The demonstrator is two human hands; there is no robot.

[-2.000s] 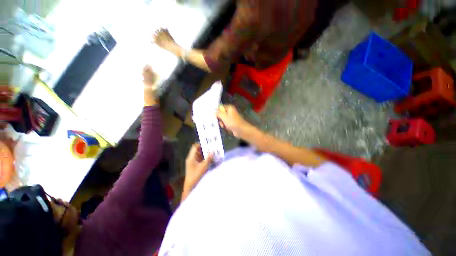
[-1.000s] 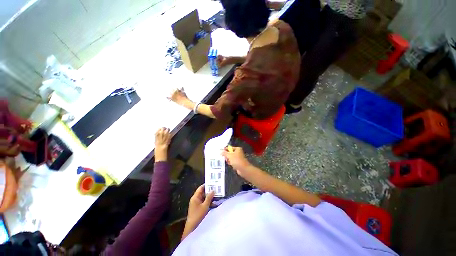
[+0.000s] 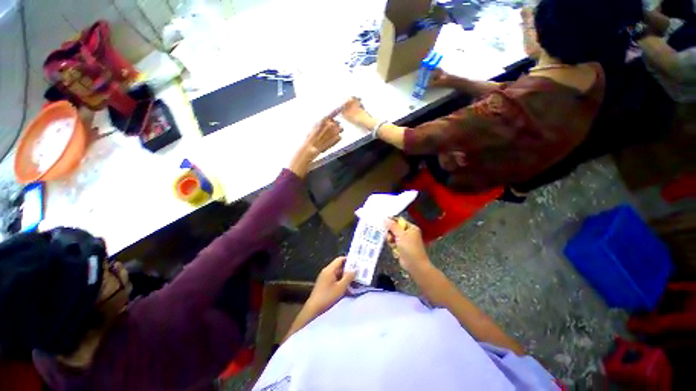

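A white label sheet (image 3: 368, 246) with rows of small black printed blocks is held up in front of my body. Its upper end bends over to the right. My left hand (image 3: 333, 279) grips the lower left edge. My right hand (image 3: 407, 240) grips the right edge near the top, with something small and yellow showing at the fingers. The sheet is above the floor, away from the table.
A white-topped table (image 3: 252, 164) carries a tape roll (image 3: 190, 187), orange basin (image 3: 52, 143), black mat (image 3: 243, 102), carton (image 3: 407, 46) and blue packs (image 3: 426, 75). Seated workers reach over it. A blue crate (image 3: 620, 258), red stools and an open carton (image 3: 284, 309) are on the floor.
The view has turned left, so the table and workers show further right. The purple-sleeved worker's hand is now near the other worker's hand on the table. Both my hands still hold the sheet.
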